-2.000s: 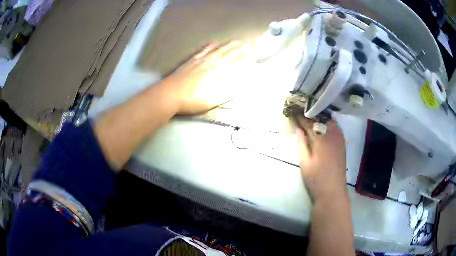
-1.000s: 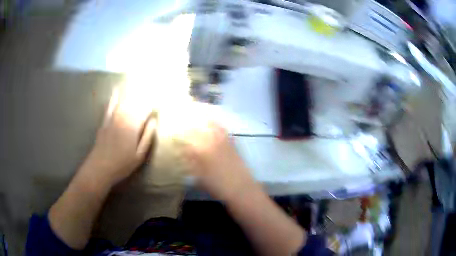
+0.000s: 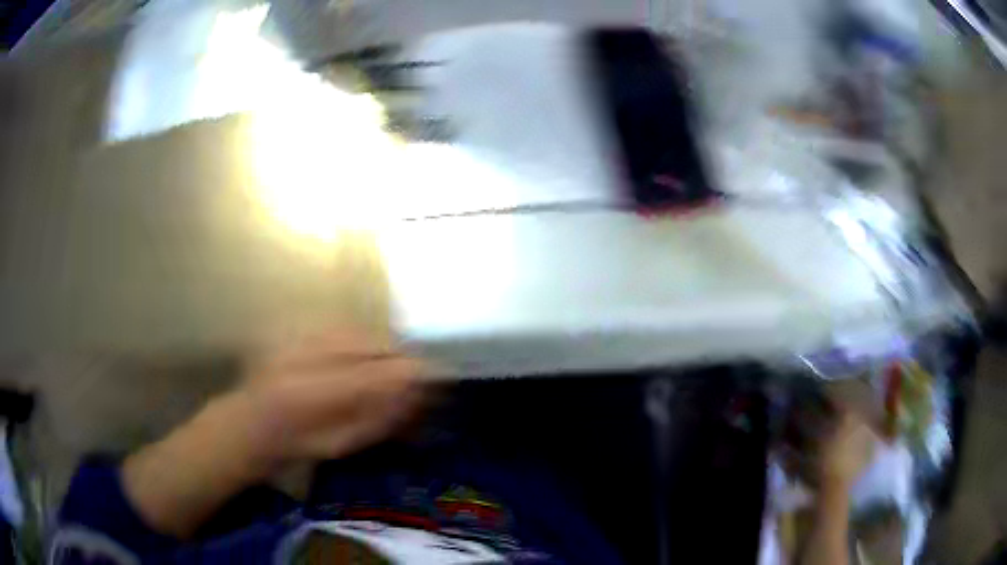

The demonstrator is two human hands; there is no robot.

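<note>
A large khaki-brown panel (image 3: 155,237) lies on the left of the table and hangs over its front edge; the picture is blurred. My left hand (image 3: 337,392) is at the panel's lower right edge, by the table's front edge; blur hides whether its fingers grip the cloth. My right hand (image 3: 845,447) is small and blurred at the lower right, below table level, over the open bin (image 3: 933,414); what it touches cannot be made out. The sewing machine's needle area (image 3: 381,83) is blurred beside strong lamp glare.
A black mobile phone (image 3: 652,121) with a red edge lies on the white table (image 3: 618,276), right of the needle area. Small pale scraps and blurred items are at the table's right end. A dark gap lies below the front edge.
The view has swung right and down. My right hand has left the cloth near the needle and moved down right to the bin. My left hand is now at the panel's lower edge.
</note>
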